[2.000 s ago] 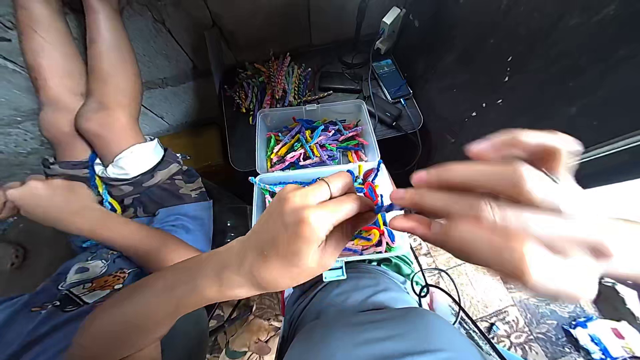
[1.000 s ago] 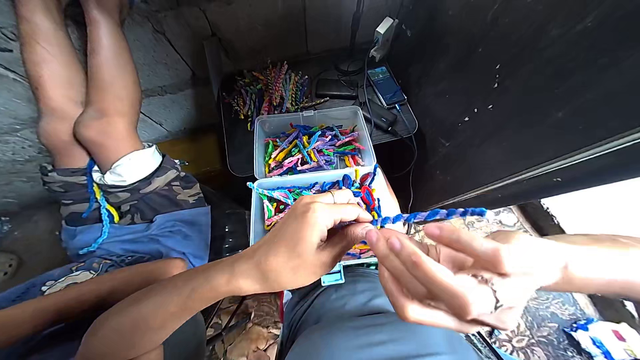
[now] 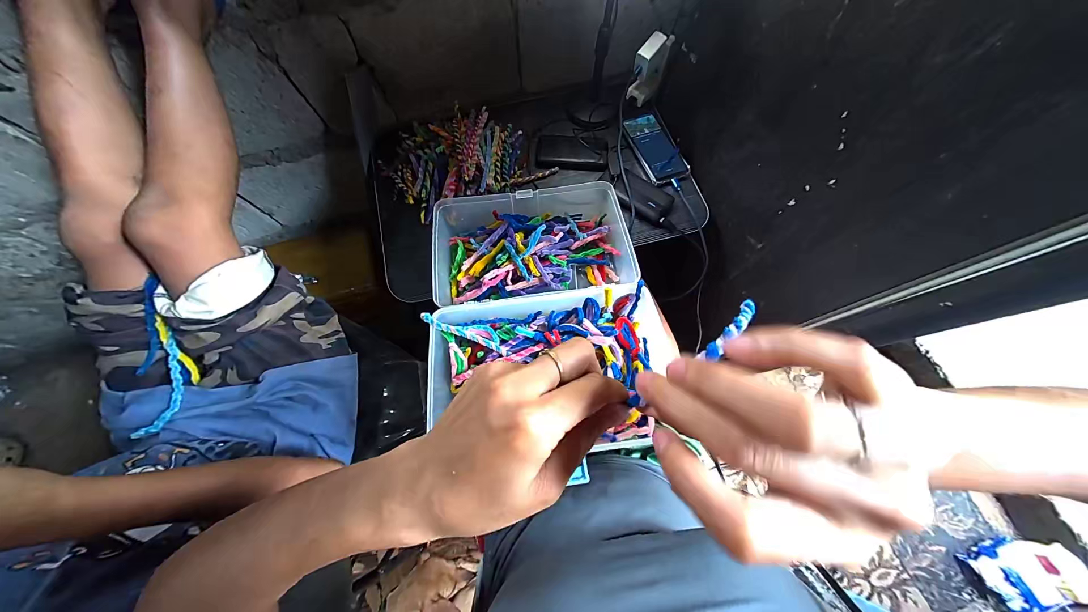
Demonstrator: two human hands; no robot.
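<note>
My left hand, with a ring on one finger, pinches the end of a blue twisted fuzzy cord over the near plastic box. My right hand is blurred, its fingertips close to the left ones. The blue and light-blue cord sticks up behind the right fingers; how they touch it cannot be told. Beneath the hands lies the near clear plastic box, full of colourful fuzzy cord pieces. Behind it, the second clear plastic box holds many short fuzzy pieces in mixed colours.
A black small table carries a heap of twisted cords, a phone on a cable and a power bank. Another person's bare legs and forearm are at the left, with cords on the shorts. A dark wall stands right.
The cord stretched out to the right one second ago; its visible end now points up behind my right fingers. My right hand has changed its pose, while my left hand stays over the near box.
</note>
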